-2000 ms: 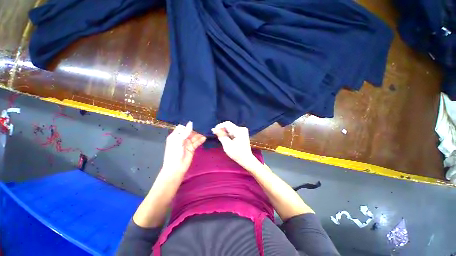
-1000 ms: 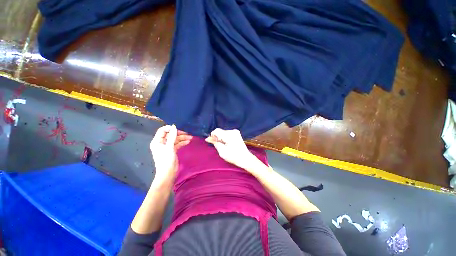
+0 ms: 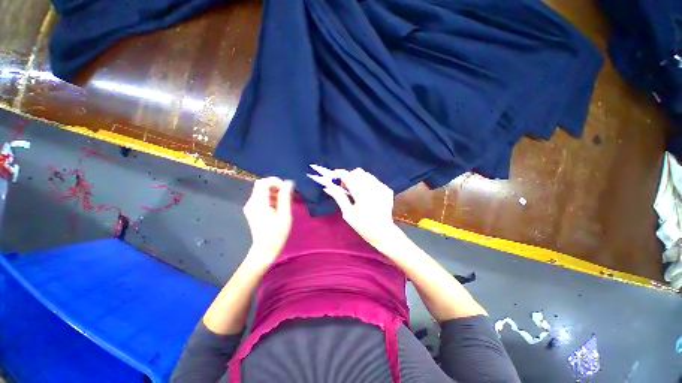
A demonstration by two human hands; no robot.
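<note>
A bundle of navy garments (image 3: 374, 97) lies spread over the table, its hem hanging at the front edge by my apron. My right hand (image 3: 362, 200) holds small silver thread snips (image 3: 321, 176), points apart and towards the upper left, over the hem. My left hand (image 3: 271, 213) is just left of the hem, slightly blurred, with its fingers curled and fingertips close together. I cannot tell whether it holds a thread or touches the cloth.
The shiny brown table (image 3: 553, 202) has yellow tape (image 3: 493, 241) along its front edge. More navy cloth (image 3: 650, 45) and a pale cloth (image 3: 671, 209) lie at the right. A blue bin (image 3: 105, 307) stands below left, on a grey floor (image 3: 172, 232) with red thread scraps.
The snips now show open in my right hand, which has lifted a little and moved right. My left hand has moved right and up from a second ago. The hem corner has shifted slightly.
</note>
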